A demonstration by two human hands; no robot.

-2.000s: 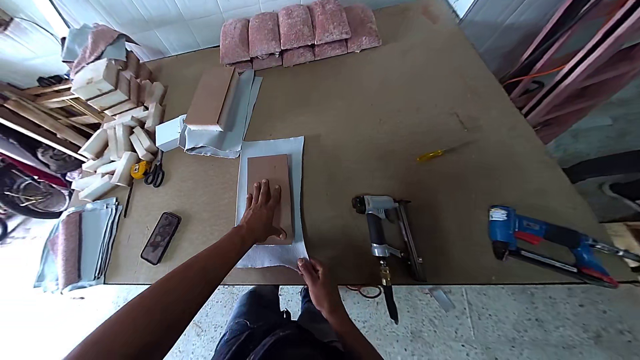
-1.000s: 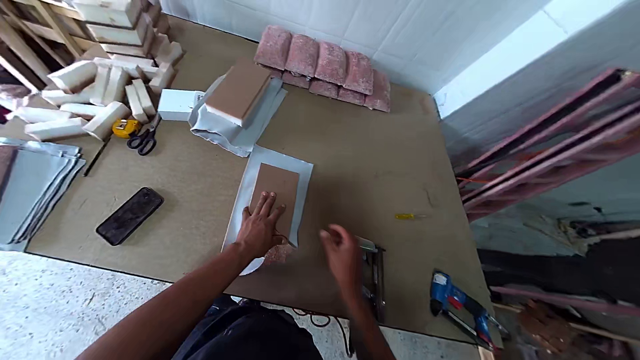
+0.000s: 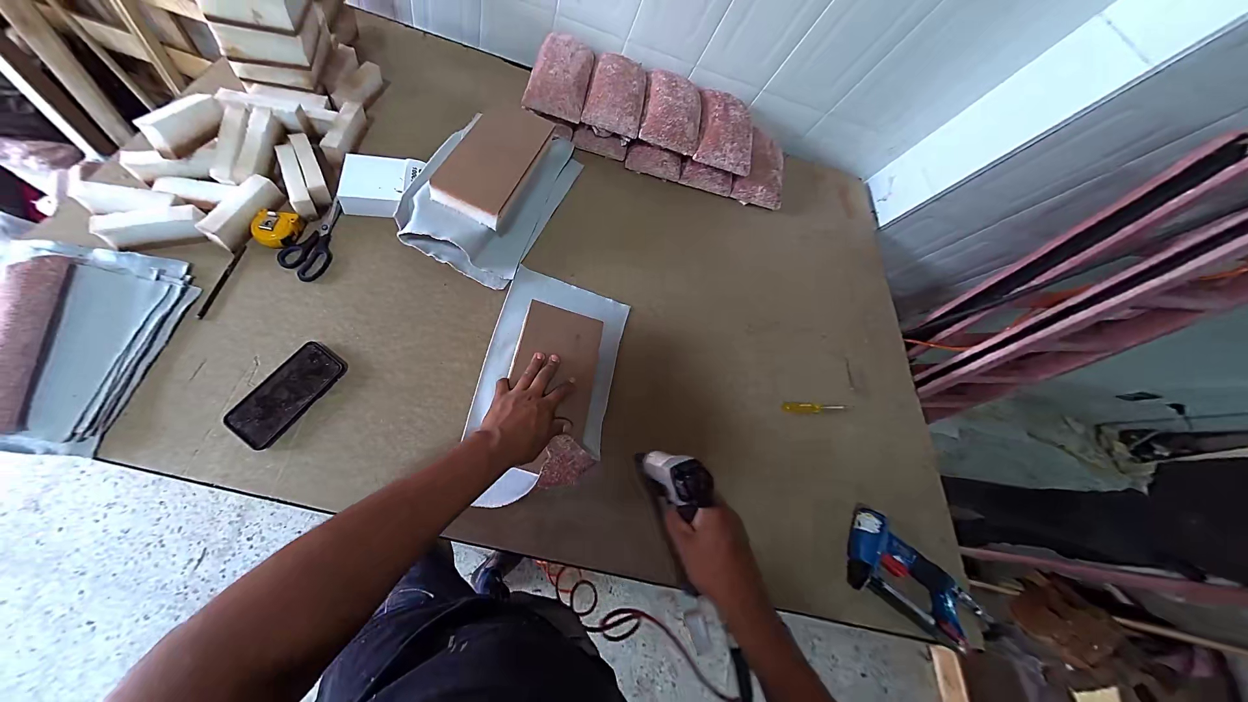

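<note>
My left hand [image 3: 526, 414] presses with spread fingers on a brown board [image 3: 561, 336] that lies on a grey fabric piece [image 3: 611, 341]. The fabric's near corner is folded up, showing a reddish underside [image 3: 565, 461] by that hand. My right hand [image 3: 710, 551] is closed around a pneumatic staple gun [image 3: 682, 480], just right of the fabric and off it. Above lies a brown-topped foam pad [image 3: 492, 166] on more grey fabric [image 3: 439, 229].
Reddish upholstered pads [image 3: 673, 117] are piled by the wall. Foam blocks [image 3: 244, 146], a tape measure [image 3: 277, 227], scissors [image 3: 310, 255] and a phone [image 3: 285, 395] lie left. At right are a yellow screwdriver [image 3: 803, 408] and a blue staple gun [image 3: 902, 565].
My right hand has let go of the fabric's near edge and taken hold of the staple gun, which lay on the table before. My left hand stays on the board. The view has turned.
</note>
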